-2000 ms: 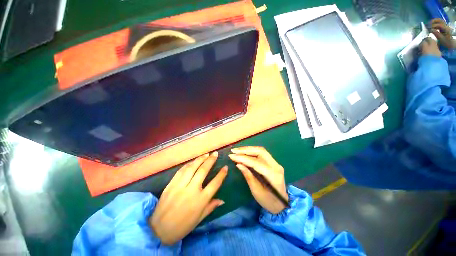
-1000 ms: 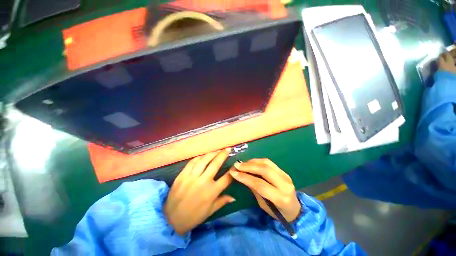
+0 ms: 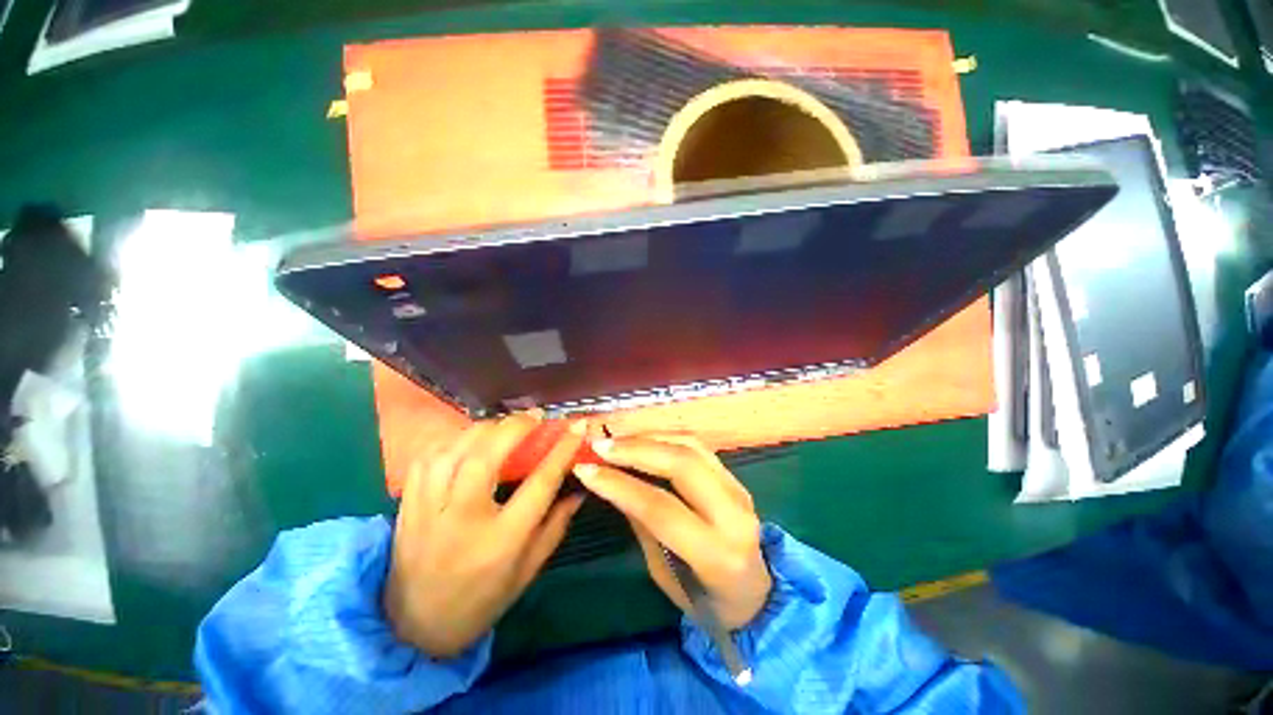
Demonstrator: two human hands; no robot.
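Observation:
A dark tablet housing (image 3: 726, 279) with pale square patches leans against a tan cardboard ring (image 3: 761, 105) on the red-orange mat (image 3: 461, 154). My left hand (image 3: 475, 524) is at the housing's near lower edge, fingertips close to or on it, with the mat showing between thumb and fingers. My right hand (image 3: 691, 510) holds a slim dark pen-like tool (image 3: 715, 622). Its fingertips are beside my left fingertips, near the housing's edge. A tiny dark bit shows at the right fingertips. I cannot tell whether my left hand pinches a small part.
Stacked housings (image 3: 1124, 300) with white sheets lie right of the mat. A dark striped sheet (image 3: 670, 91) lies behind the ring. A black heap (image 3: 42, 307) is at the far left. Another person's blue sleeve (image 3: 1242, 482) is at the right edge.
The view has shifted, and the housing appears farther right and tilted more steeply. Both hands have moved up from the green surface to the housing's near edge. The right hand still holds the tool.

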